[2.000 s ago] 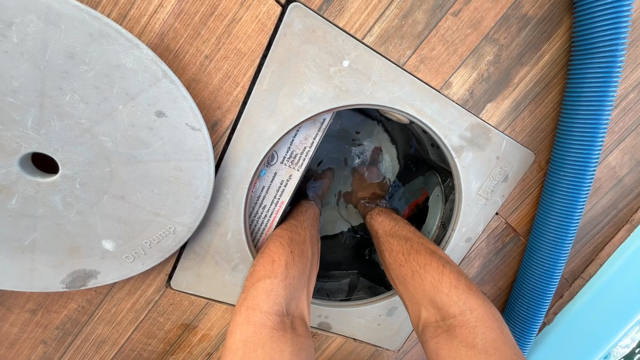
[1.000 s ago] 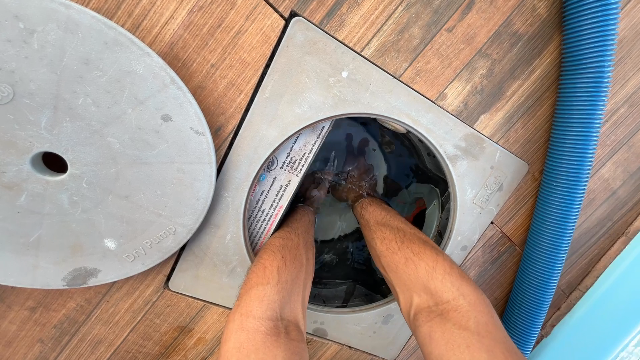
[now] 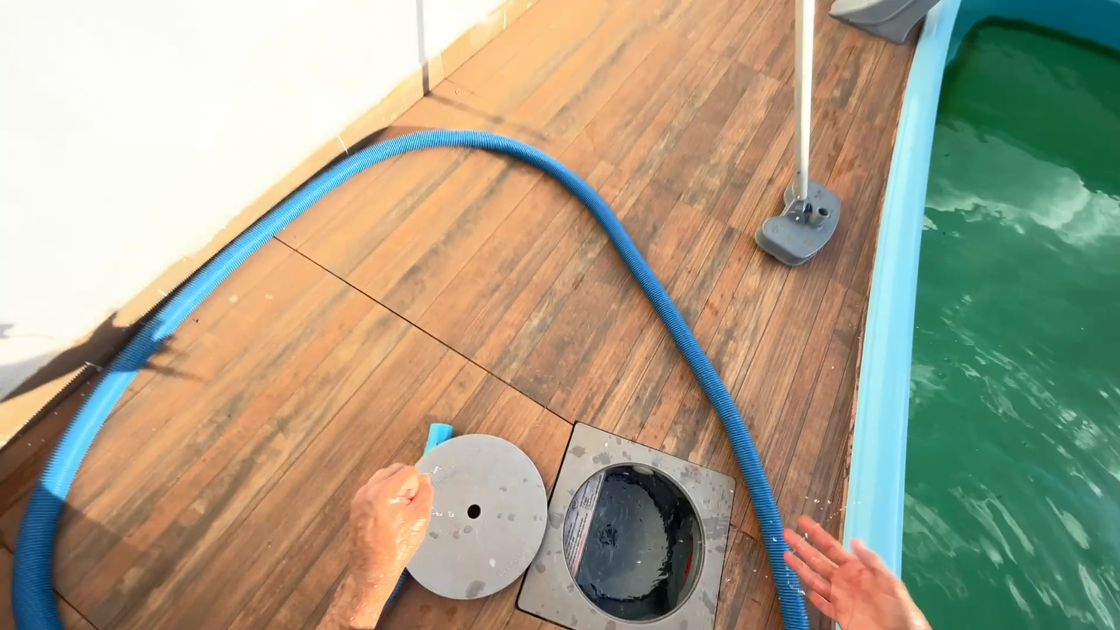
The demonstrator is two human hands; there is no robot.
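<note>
My left hand is wet and curled closed above the left edge of the round grey plastic lid; nothing shows in it. My right hand, palm up with fingers spread, is empty over the deck between the blue hose and the pool's edge. Drops of water fly near both hands. Between them lies a square grey frame set in the deck, its round opening uncovered. Dark water stands inside, beside a printed label. The lid rests on the deck against the frame's left side.
A blue corrugated hose loops over the wood-look deck. A grey pool vacuum head on a white pole stands upper right. The light-blue pool edge borders green water. A white wall rises at left.
Both hands have come up out of the water in the opening and moved apart, left hand toward the lid, right hand toward the pool. The view has swung up and widened.
</note>
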